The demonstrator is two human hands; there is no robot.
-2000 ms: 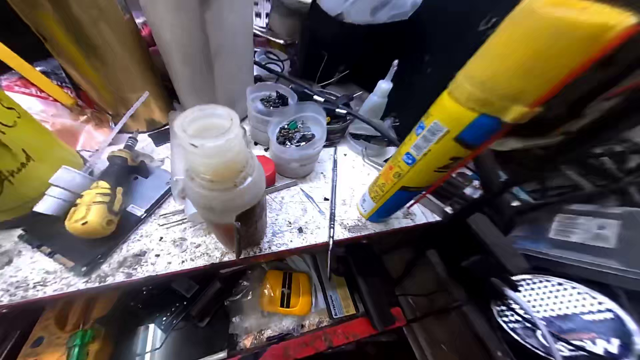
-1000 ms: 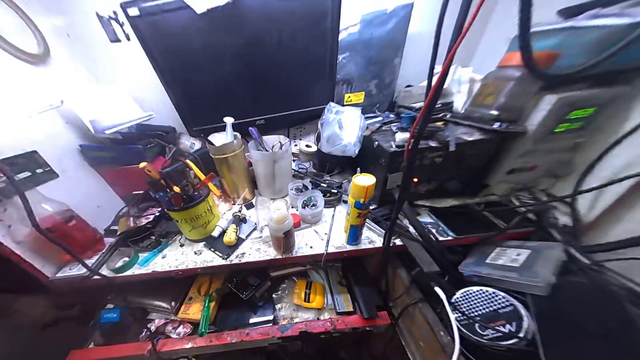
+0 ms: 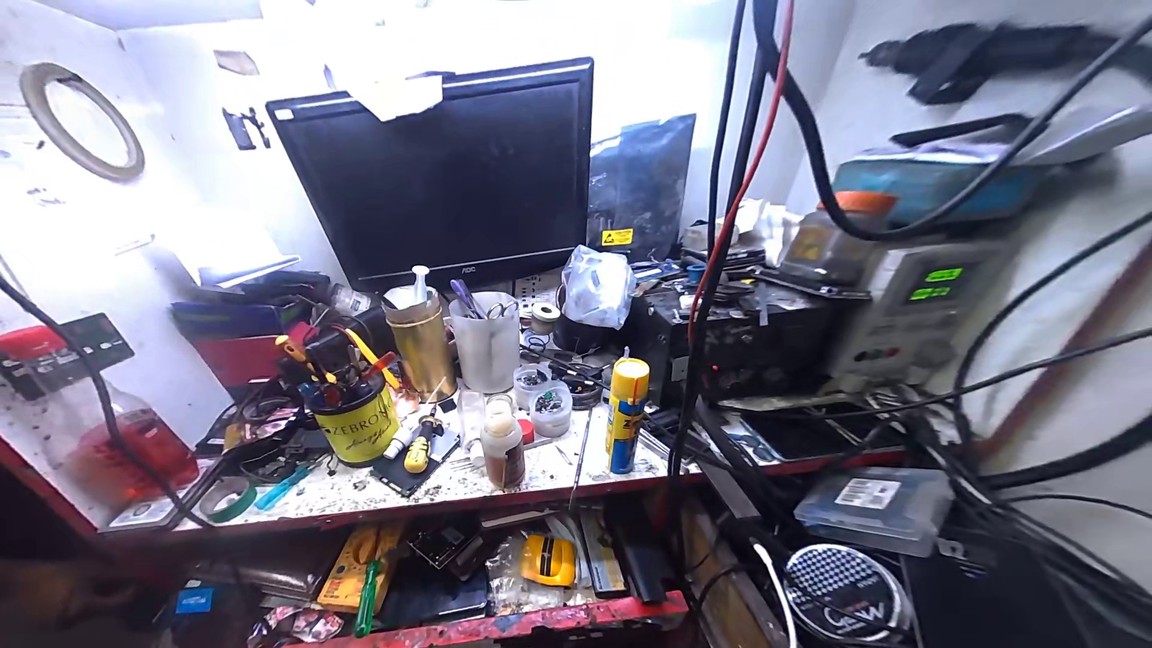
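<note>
Neither of my hands can be made out; a dark blurred area fills the lower left corner. On the white, stained bench top stand a yellow and blue spray can (image 3: 627,416) and a plastic bottle of brownish liquid (image 3: 503,445). Left of the bottle, a yellow-handled screwdriver (image 3: 418,454) lies on a dark flat device (image 3: 400,475). A yellow-green bucket (image 3: 356,427) holds several hand tools. Behind are a gold-coloured metal canister (image 3: 422,346) and a whitish cup (image 3: 487,351). Small clear tubs (image 3: 551,412) hold tiny metal parts.
A black monitor (image 3: 441,180) leans at the back. Black and red cables (image 3: 740,189) hang in front of the right side. A power supply (image 3: 918,306) stands at right. The open red-edged drawer (image 3: 504,623) below holds a multimeter (image 3: 345,576) and a yellow tape measure (image 3: 548,560).
The view has pulled back and up from the bench, bringing the monitor and walls into sight. No object on the bench has plainly moved.
</note>
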